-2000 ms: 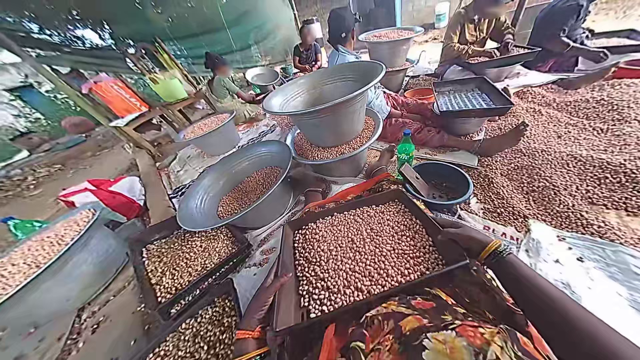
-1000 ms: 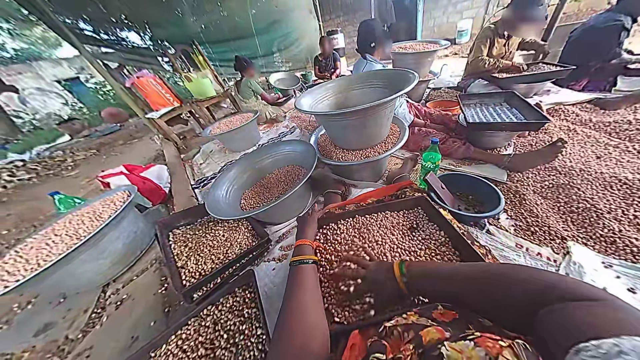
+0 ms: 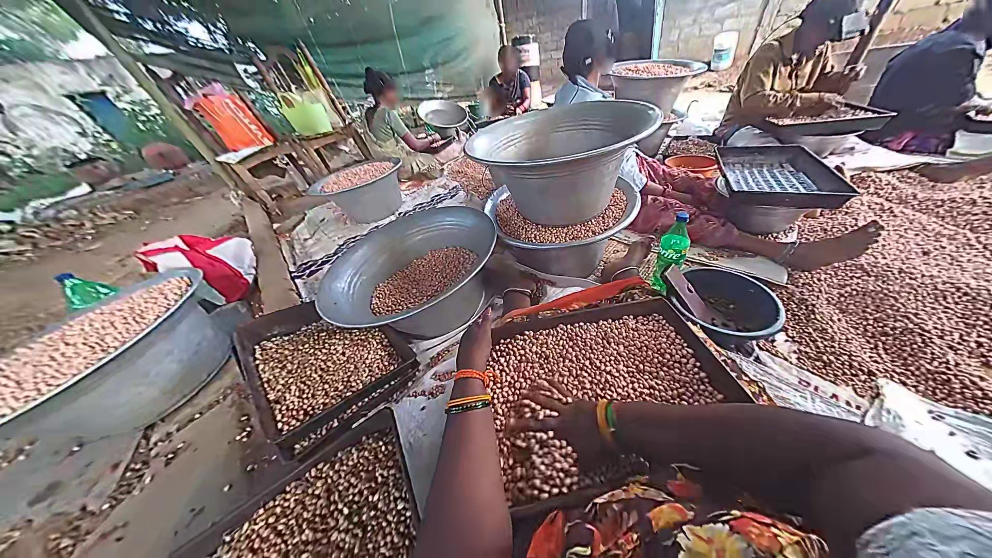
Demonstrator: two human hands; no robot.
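Note:
A dark rectangular tray (image 3: 701,353) of round brown nuts (image 3: 612,353) rests at my lap. My left hand (image 3: 475,345) is at the tray's left rim, near its far corner; whether its fingers grip the rim is unclear. Among the nuts at the near left of the tray lies my right hand (image 3: 562,418), palm down with fingers spread. Just beyond my left hand stands a tilted metal basin (image 3: 349,263) partly filled with nuts. A blue-black tub (image 3: 763,337) with a flat blade-like piece leaning in it sits past the tray's far right corner.
Two more nut trays (image 3: 248,341) (image 3: 403,457) lie at left, beside a large full basin (image 3: 147,372). Stacked basins (image 3: 558,186), a green bottle (image 3: 673,252) and another person's bare foot (image 3: 841,246) are ahead. Loose nuts (image 3: 914,287) are heaped at right. Several people sit farther back.
Two seconds ago my right hand was at the tray's right rim; by one second ago it had moved onto the nuts, where it remains. My left hand has moved forward along the left side.

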